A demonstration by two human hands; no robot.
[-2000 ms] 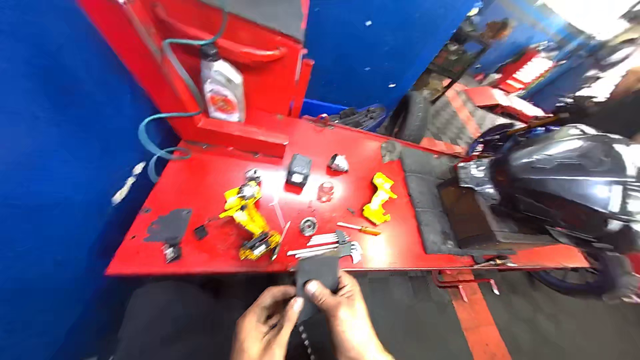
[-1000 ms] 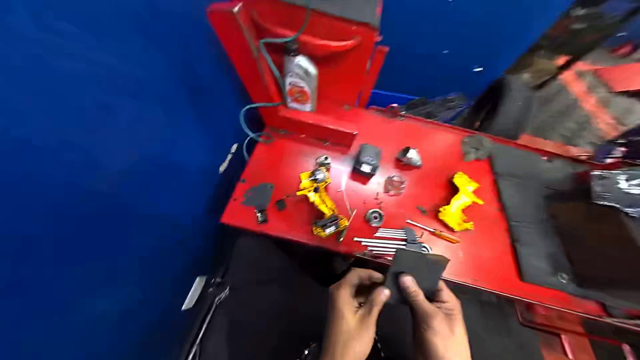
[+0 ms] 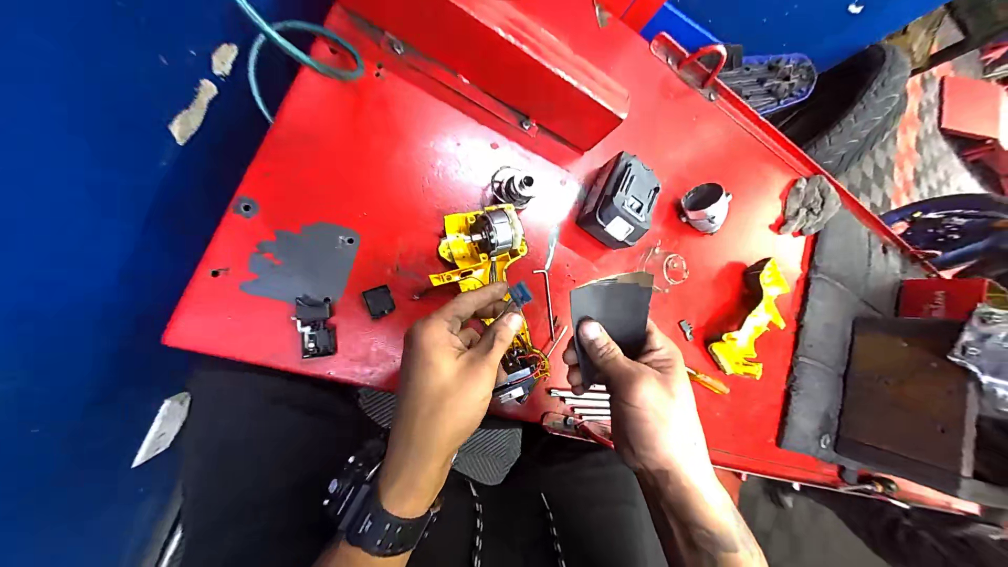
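Observation:
My right hand [image 3: 630,362] grips a small stack of dark sandpaper sheets [image 3: 610,311], thumb on top. My left hand [image 3: 465,339] pinches a small blue part [image 3: 520,294] between thumb and fingertips, over the opened power drill. That drill's yellow housing half [image 3: 465,236] lies on the red bench with its motor [image 3: 500,231] exposed; my left fingers hide part of the handle. A metal chuck or gear piece [image 3: 513,186] stands above the motor. The black battery pack [image 3: 622,201] sits to the right, and the other yellow housing half [image 3: 752,319] lies farther right.
On the red bench [image 3: 378,165] are a black switch module [image 3: 316,331], a small black block [image 3: 379,301], a hex key [image 3: 549,303], a metal collar [image 3: 705,207], a screwdriver [image 3: 707,381], several hex keys [image 3: 583,402] and a grey rag [image 3: 809,205]. A tire [image 3: 854,110] stands behind.
My left hand has left the sandpaper and moved left over the drill, where it now pinches the small blue part. My right hand still holds the sheets. The view has moved closer to the bench.

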